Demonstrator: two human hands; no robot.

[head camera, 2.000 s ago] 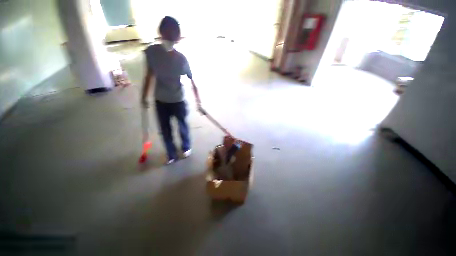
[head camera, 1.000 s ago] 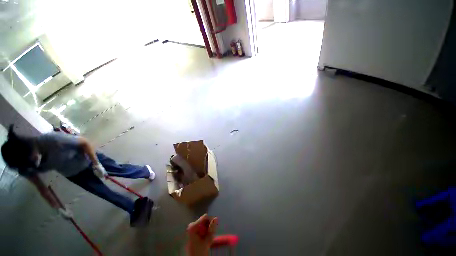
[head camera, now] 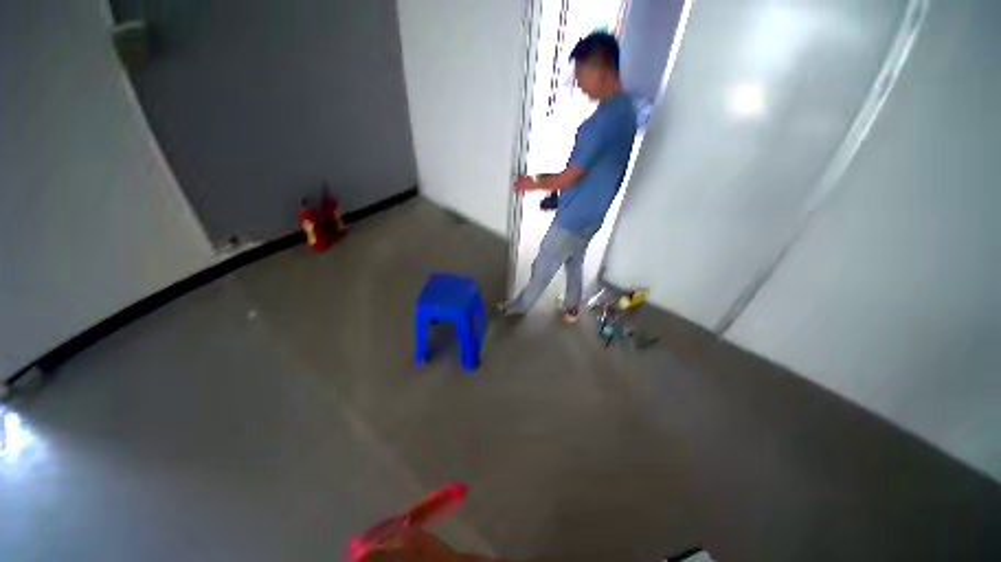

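Note:
One hand shows at the bottom edge, left of centre. It looks like my left hand [head camera: 423, 547], blurred and cut off by the edge, closed at a red broom [head camera: 437, 504]. Only a straight, narrow red part of the broom shows, slanting up to the right beyond the hand. The rest of the broom is hidden or out of the picture. My right hand is not in view.
A blue plastic stool [head camera: 448, 296] stands ahead. A person [head camera: 598, 154] stands in the doorway, holding something dark. Mixed tools [head camera: 615, 321] lie by the door. Red fire extinguishers [head camera: 322, 224] stand by the wall. A white-and-black item [head camera: 689, 555] is cut off below.
The view has swung right, from the helper and cardboard box to the doorway and stool. The stool was at the right edge and is now near centre. My hand remains low in view.

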